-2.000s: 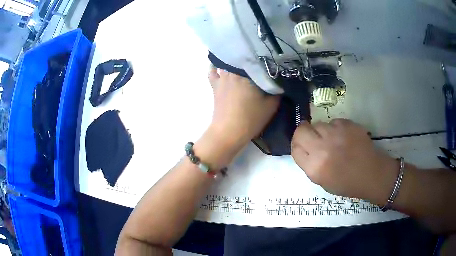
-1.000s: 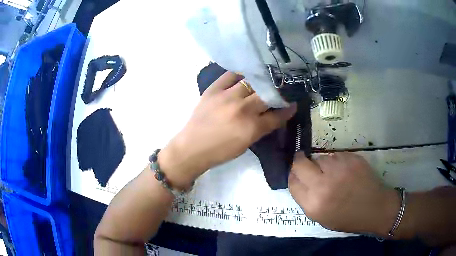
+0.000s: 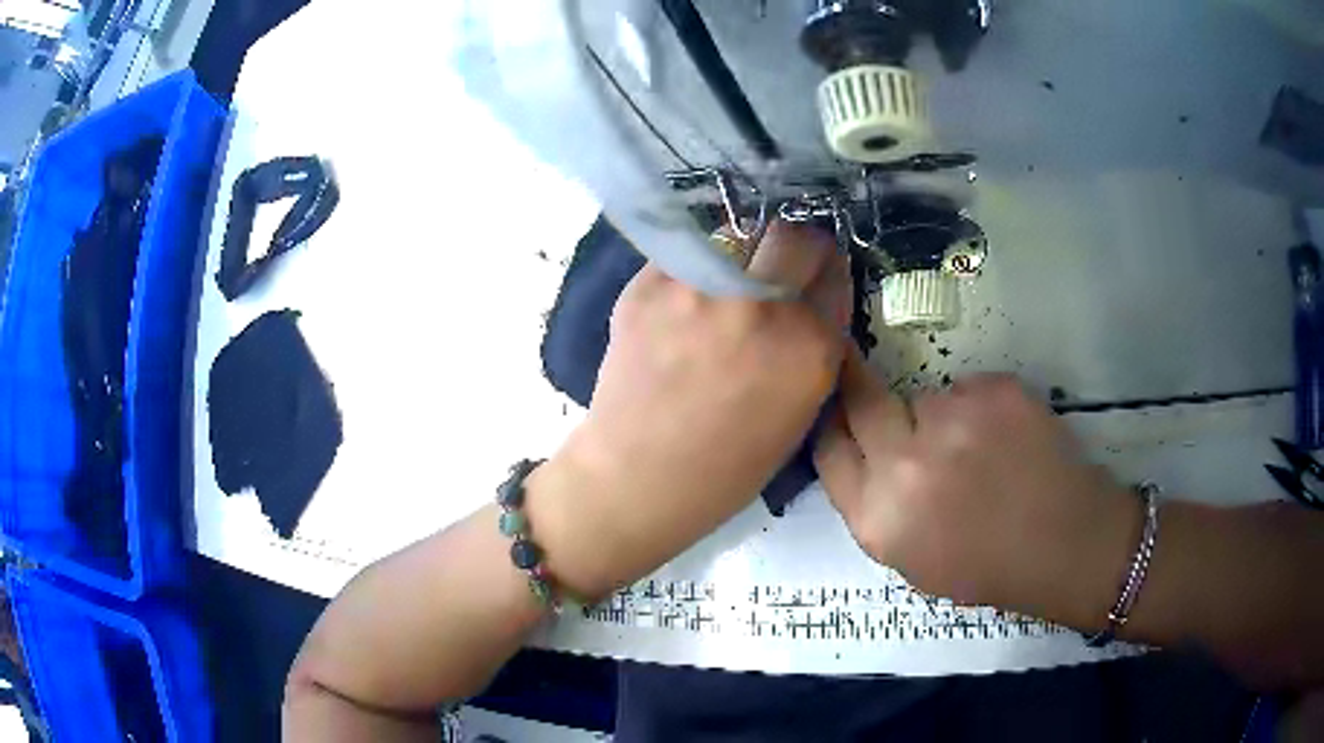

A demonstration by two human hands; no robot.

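Note:
A black cloth workpiece [image 3: 581,317] lies under the machine head; its rounded part shows left of my left hand and a corner shows below the fingers. My left hand [image 3: 719,385] is on the cloth, with its fingertips close to the needle area and partly hidden by the machine head. My right hand [image 3: 951,472] pinches the cloth edge beside it, its fingertips close against my left hand. The zipper teeth are not visible. The presser foot and needle are hidden behind the wire guides [image 3: 813,215] and fingers.
A black zipper loop [image 3: 233,261] and a black body panel [image 3: 273,421] lie on the white table's left. Blue bins [image 3: 163,363] with black pieces stand at the far left. Cream knobs [image 3: 874,113], a dark cord [image 3: 1176,401], snips [image 3: 1297,472] and a blue-handled tool [image 3: 1308,327] are at right.
My left hand has moved right, its fingers further in at the needle area. The lower cloth and zipper teeth are now mostly covered. More rounded cloth shows at left. The camera view has shifted slightly.

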